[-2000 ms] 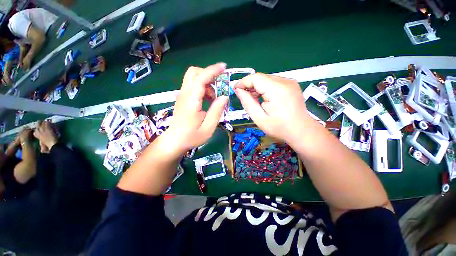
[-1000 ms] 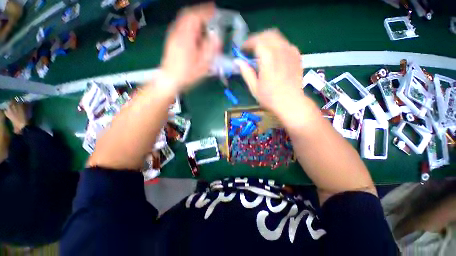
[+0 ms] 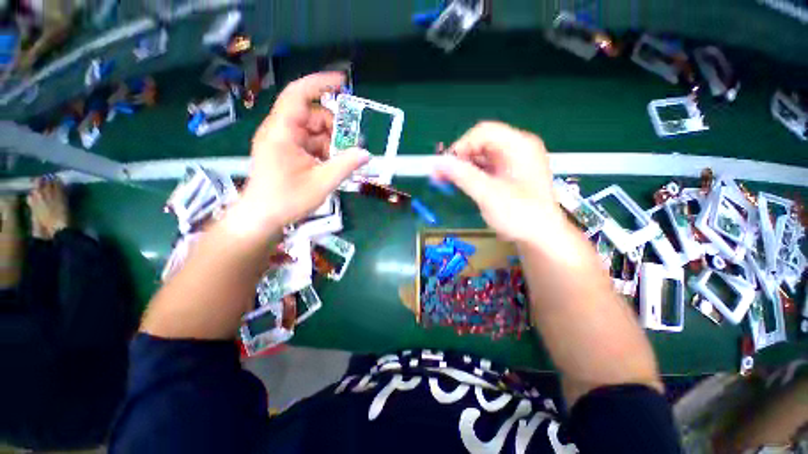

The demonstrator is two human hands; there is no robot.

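My left hand holds a white housing frame upright by its left side, with a green circuit board at that side. A reddish-brown part hangs below the frame, and a blue cylinder shows just beyond its end. My right hand is to the right of the frame, apart from it, fingertips pinched. A small blue piece shows under those fingertips and a small reddish bit above them; both are blurred. The open parts box below holds blue cylinders and small wired components.
Partly built units lie piled left of the box and right of it. The pale guide rail crosses behind my hands. More units lie on the green belt. Another person's hand is at the far left.
My hands have moved apart, and the frame is now in my left hand alone. The single frame that lay left of the box is gone from that spot. More units show on the belt.
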